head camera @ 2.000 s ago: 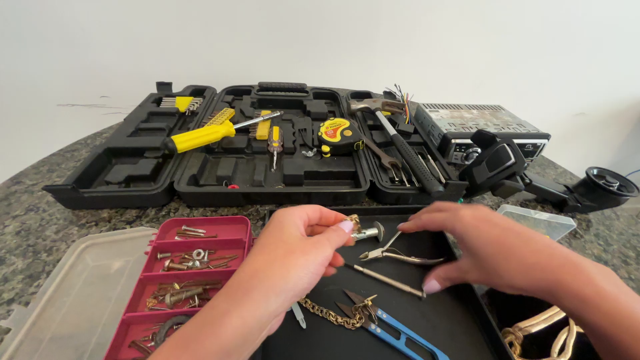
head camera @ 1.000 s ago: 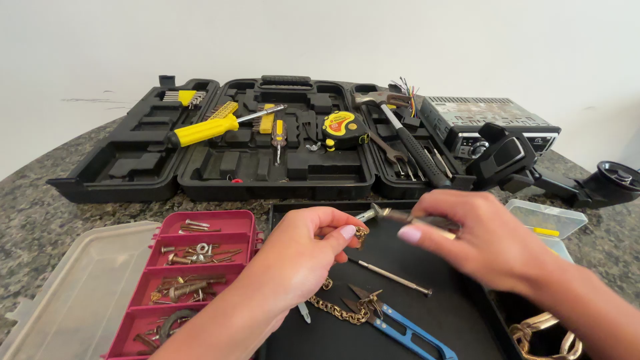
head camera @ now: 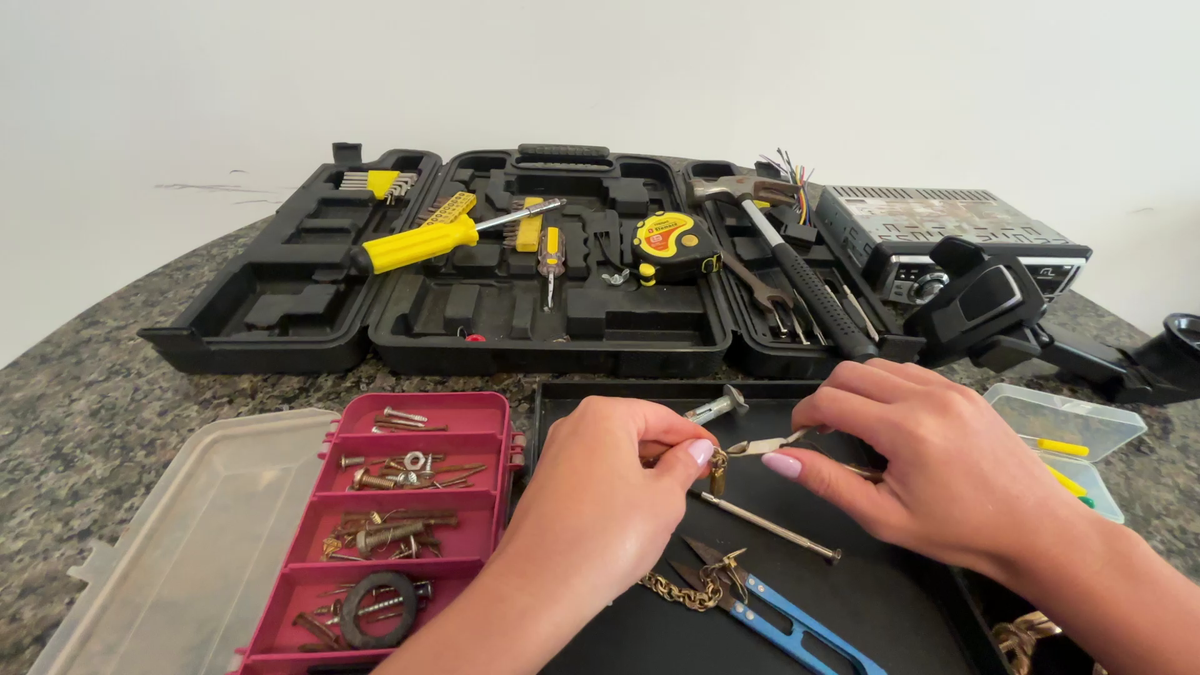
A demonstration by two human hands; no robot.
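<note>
My left hand (head camera: 623, 469) pinches a small gold-coloured chain piece (head camera: 718, 471) between thumb and forefinger. My right hand (head camera: 900, 450) grips small metal nippers (head camera: 764, 445), their jaws at the gold piece. Just behind, a large metal bolt (head camera: 717, 406) lies on the black tray (head camera: 900, 600). Below my hands rest a thin metal precision screwdriver (head camera: 773, 527), a gold chain (head camera: 680, 591) and blue-handled thread snips (head camera: 797, 628), the chain touching the snips' blades.
A pink organizer (head camera: 389, 497) of screws stands left. Behind is an open black tool case (head camera: 553, 352) with a yellow screwdriver (head camera: 422, 244), tape measure (head camera: 673, 246) and claw hammer (head camera: 783, 239). A car radio (head camera: 947, 234), phone mount (head camera: 980, 295) and clear box (head camera: 1069, 422) sit right.
My right hand has picked up the nippers from the tray and brought their jaws to the gold piece in my left hand. The bolt, earlier by my left fingers, now lies behind them.
</note>
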